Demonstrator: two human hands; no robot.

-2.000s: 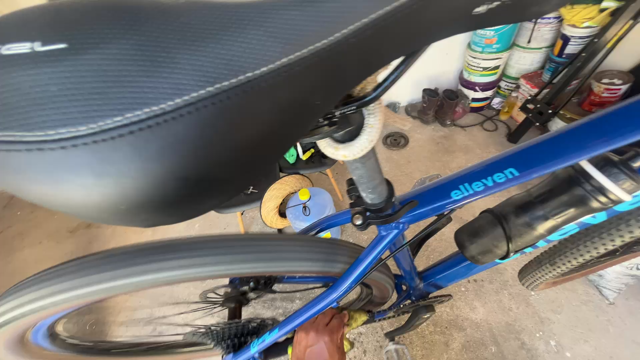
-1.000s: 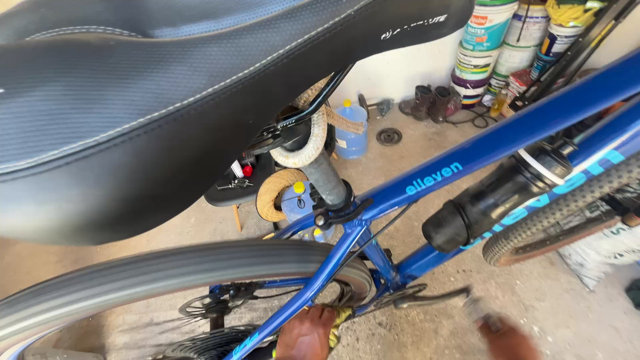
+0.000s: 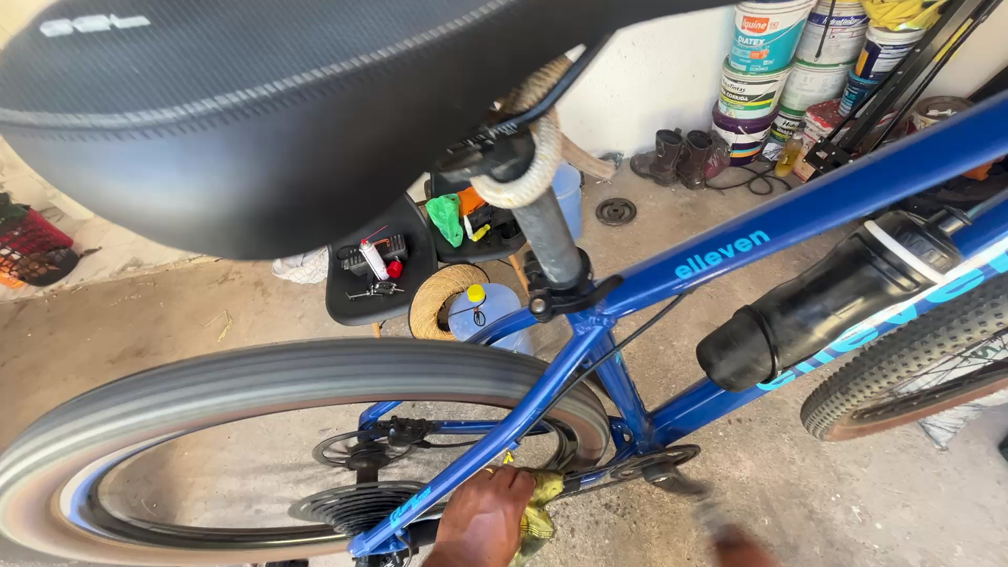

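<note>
A blue bicycle frame (image 3: 504, 425) hangs or stands with its black saddle (image 3: 260, 142) large at the upper left. The rear wheel (image 3: 315, 370) is motion-blurred beside the cassette (image 3: 354, 508). My left hand (image 3: 484, 516) grips a yellow cloth (image 3: 537, 512) around the chain's line, just below the chainstay, with the fingers closed. At the bottom right my right hand (image 3: 740, 547) is blurred and partly cut off, near the crank arm (image 3: 685, 480) and pedal; its grip is unclear. A black bottle (image 3: 740, 346) sits on the down tube.
Behind the bicycle, black chairs (image 3: 358, 307) hold a spray can (image 3: 373, 260), tools and a green cloth (image 3: 446, 220). A straw hat (image 3: 429, 307) and a blue water jug (image 3: 488, 311) are nearby. Boots (image 3: 669, 157) and stacked paint buckets (image 3: 752, 87) stand by the wall.
My right hand, out of view at first, came in at the lower right and is now lower in view beside the crank. The crank has changed position. My left hand stays at the cloth.
</note>
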